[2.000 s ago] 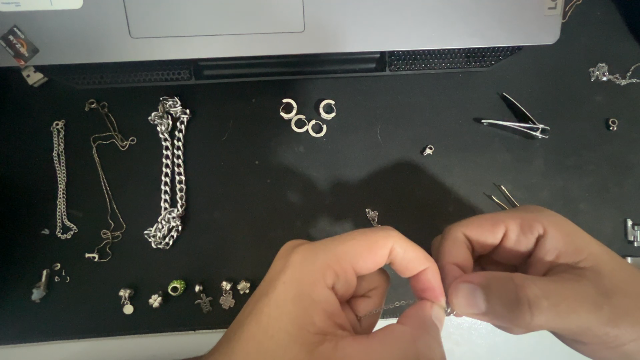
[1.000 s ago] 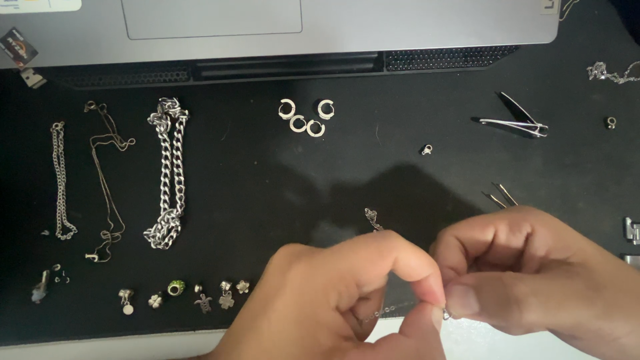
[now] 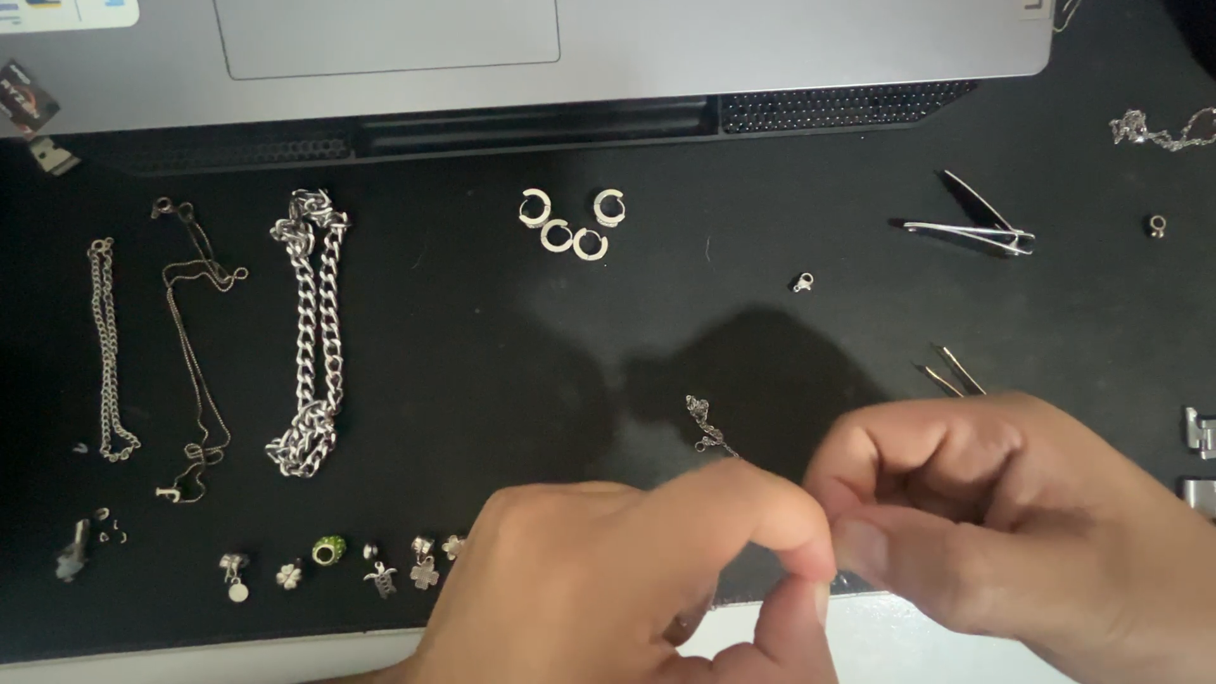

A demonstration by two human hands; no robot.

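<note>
My left hand [image 3: 646,560] is at the lower middle, its thumb and index fingertip pinched together. My right hand [image 3: 1007,513] meets it from the right, with thumb and finger also pinched. A tiny metal piece shows faintly at the meeting fingertips, mostly hidden. A thin silver chain [image 3: 703,423] lies on the black surface just above my left hand and runs down behind it. Beyond my right hand the two tips of a pair of tweezers [image 3: 953,369] stick out. A small lobster clasp [image 3: 804,282] lies farther up.
A laptop [image 3: 646,57] spans the back. Left lie a thick curb chain [image 3: 305,342], a fine chain necklace [image 3: 195,361] and a thinner chain [image 3: 106,351]. Charms with a green bead [image 3: 329,550] line the front. Hoop earrings [image 3: 591,244] sit mid-back; a nail clipper [image 3: 969,231] lies right.
The thin chain that showed between my left fingers is now hidden. My right fingertips have moved up slightly against the left ones.
</note>
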